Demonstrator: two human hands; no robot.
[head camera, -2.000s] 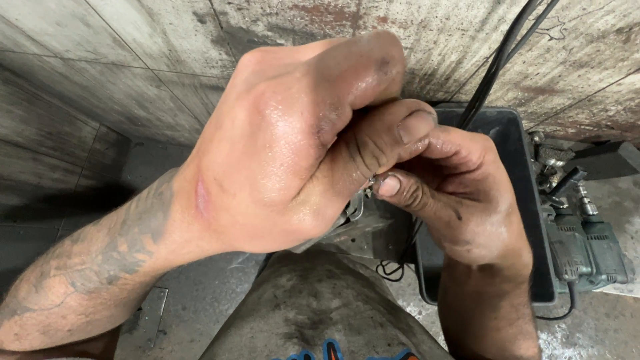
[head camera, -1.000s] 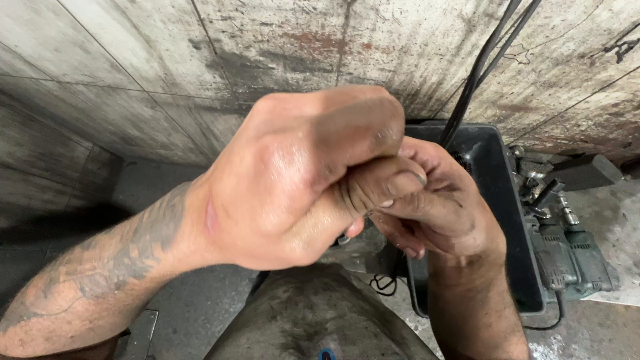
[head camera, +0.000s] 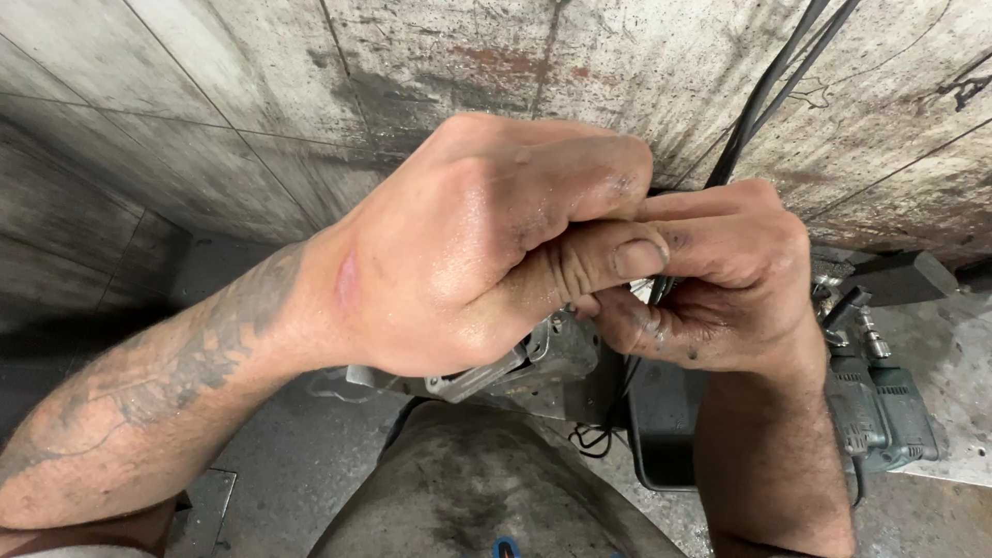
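Note:
My left hand (head camera: 473, 248) is closed, its thumb laid along the curled forefinger, and its fingertips meet those of my right hand (head camera: 721, 271) in mid-air. The right fingers are bent, with thumb and forefinger brought to the left hand's fingertips. Whether a small part sits between the fingers is hidden. Both hands are smeared with dark grime. Below them, partly covered by the left hand, lies a grey metal machine housing (head camera: 554, 353).
A black plastic bin (head camera: 670, 434) stands under my right hand, with black cables (head camera: 748, 124) running down the stained tiled wall (head camera: 434, 62). Green-bodied power tools (head camera: 883, 403) lie on the floor at right. A dark block (head camera: 907, 279) is behind them.
My right hand has turned, its forefinger now stretched across toward the left hand and its thumb lower. Both hands remain together.

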